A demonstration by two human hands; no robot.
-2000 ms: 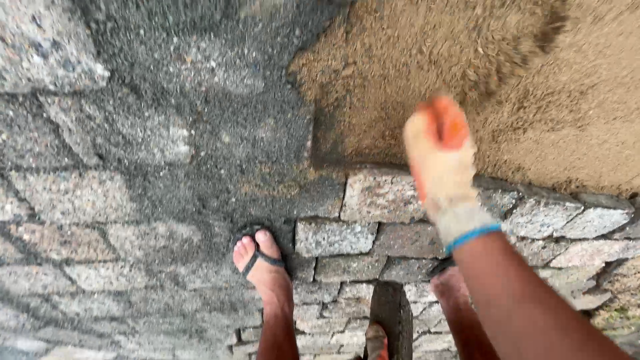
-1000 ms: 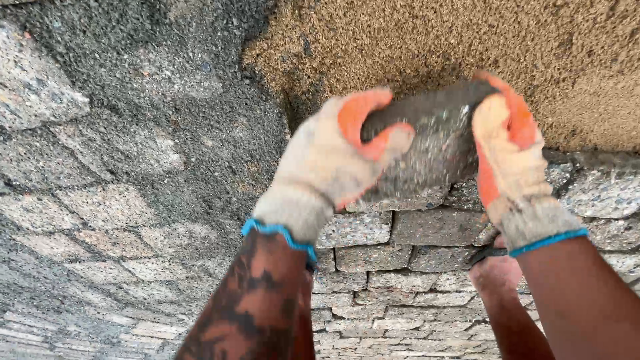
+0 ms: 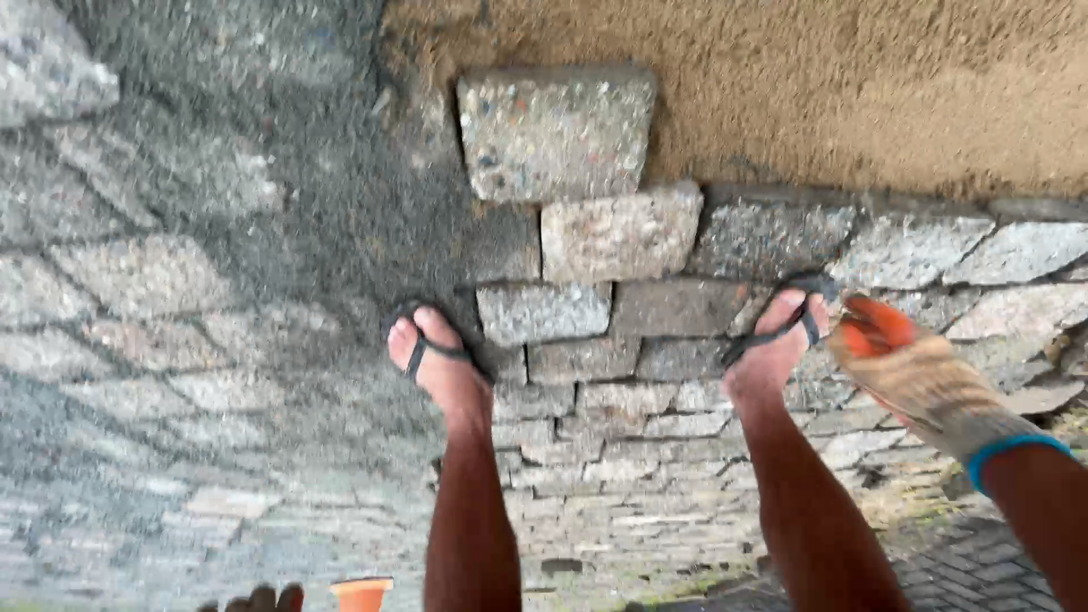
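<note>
A speckled paving stone (image 3: 557, 136) lies at the edge of the brown sand, above the laid rows, with nobody touching it. My right hand (image 3: 918, 365), in a pale knitted glove with orange fingers and a blue cuff, hangs blurred to the right of my right foot. Its fingers are loosely curled and nothing shows in them. Dark fingertips, seemingly of my left hand (image 3: 255, 599), show at the bottom edge; the rest is cut off. Beside them is an orange object (image 3: 361, 595), too cropped to identify. A pinkish stone (image 3: 620, 234) sits just below the speckled one.
My feet in black flip-flops stand on the paving, the left foot (image 3: 438, 361) by grey grit (image 3: 340, 195), the right foot (image 3: 778, 340) on laid stones. Brown sand (image 3: 850, 93) spreads across the upper right. Herringbone paving (image 3: 977, 565) shows at the lower right.
Both hands held a stone over the sand's edge one second ago. A stone now lies there, released; my right hand has moved down and right, and my left has dropped away from it.
</note>
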